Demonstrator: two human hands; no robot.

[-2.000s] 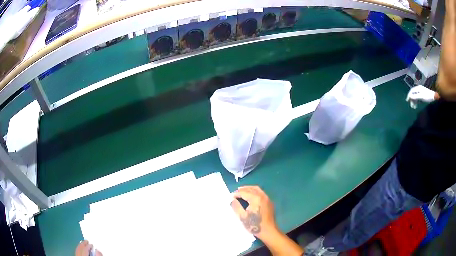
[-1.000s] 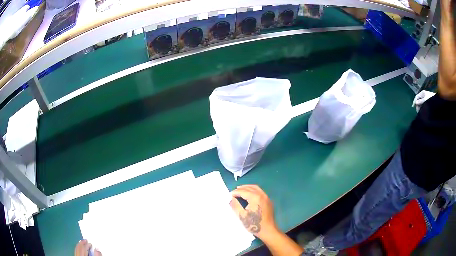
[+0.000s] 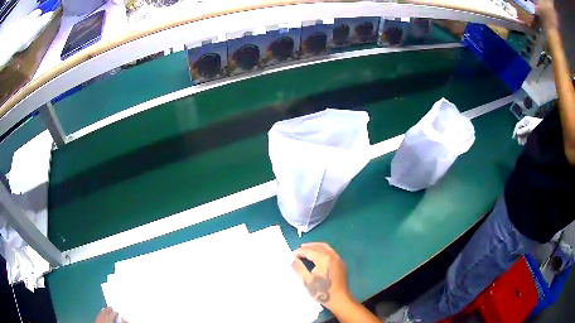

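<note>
A stack of flat white packing bags [image 3: 202, 277] lies on the green bench in front of me, its left edges uneven. My right hand [image 3: 320, 271] rests at the right edge of the stack, thumb and fingers curled at the sheets; whether it grips them is unclear. My left hand [image 3: 108, 315] is at the bottom-left corner of the stack, mostly cut off by the picture's edge. A bagged speaker [image 3: 318, 167] stands beyond the stack, its white bag open at the top. A second bagged speaker [image 3: 430, 148] leans further right.
Colour boxes [image 3: 282, 47] stand in a row across the belt [image 3: 189, 132]. A raised shelf with a dark tablet-like thing [image 3: 85, 33] runs above. Loose white bags [image 3: 28, 170] lie at left. A person [image 3: 542, 183] with a white glove stands at right, by a red stool [image 3: 512, 293].
More colour boxes show at the right end of the row. The person at right has shifted their gloved hand and raised arm. My hands hardly moved; the view tilted slightly.
</note>
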